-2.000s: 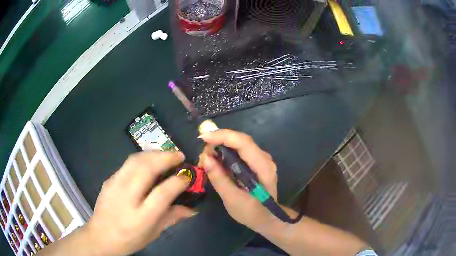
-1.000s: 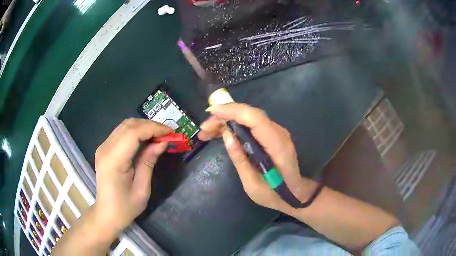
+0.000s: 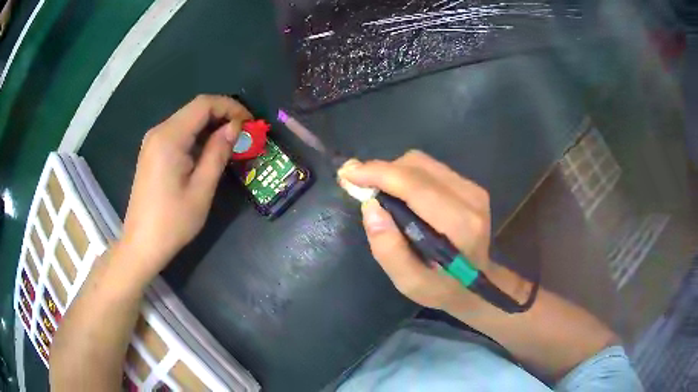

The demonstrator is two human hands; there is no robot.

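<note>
My left hand (image 3: 187,164) pinches a red module (image 3: 251,141) between thumb and fingertips, its pale disc facing up. The module is over the upper part of the green circuit board (image 3: 269,173), which sits in a black device housing (image 3: 288,200). The far end of the housing is hidden by my fingers and the module. My right hand (image 3: 428,222) holds the soldering iron (image 3: 428,243) like a pen. The iron's purplish tip is just right of the module, apart from it.
White blister trays (image 3: 107,253) with tan pockets, some holding red modules, stand at the lower left. A dark solder mat (image 3: 344,73) with shiny bits and solder wire pieces (image 3: 451,18) is at the top. A pale metal edge (image 3: 115,73) curves along the upper left.
My left hand has moved the red module from the housing's near end to over its far part, and the pale disc now shows. The iron tip has come down close to the module.
</note>
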